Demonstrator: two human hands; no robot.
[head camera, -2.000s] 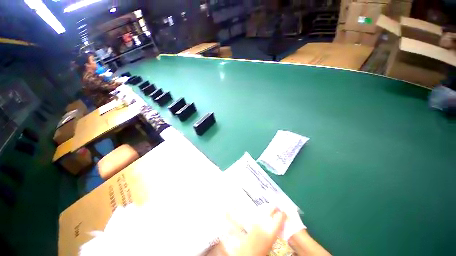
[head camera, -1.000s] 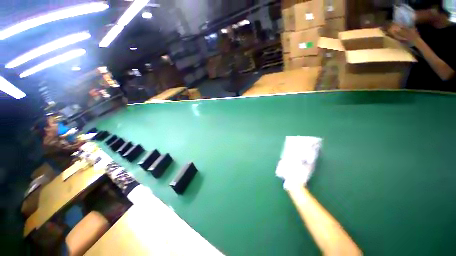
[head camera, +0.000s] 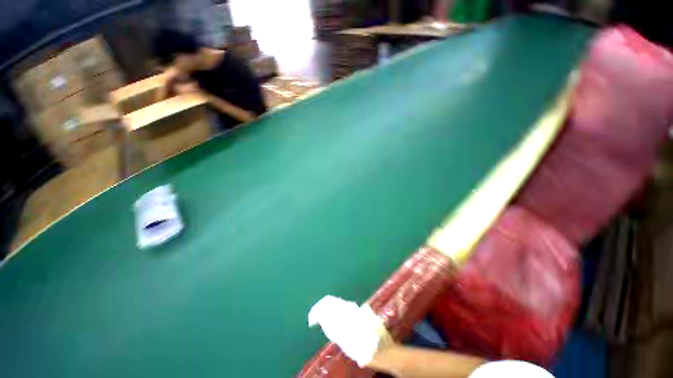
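Note:
A whitish bubble bag (head camera: 158, 217) lies on the green conveyor belt (head camera: 295, 214) at the left, with a dark patch showing in it. My right hand (head camera: 353, 328) is in a white glove at the near belt edge, over the red-wrapped side rail (head camera: 413, 288). It is blurred and overexposed, so whether its fingers hold anything cannot be told. It is well apart from the bag. My left hand is out of the picture.
Shiny red plastic bags (head camera: 516, 284) bulge against the rail's outer side at the right. The rail continues in pale yellow (head camera: 509, 184). Across the belt, a person in black (head camera: 229, 85) reaches into an open carton (head camera: 170, 122); stacked cartons (head camera: 70, 92) stand behind.
The view has swung right, so the black units have left it and the red bags show. My right hand has let go of the bag on the belt and moved to the near rail.

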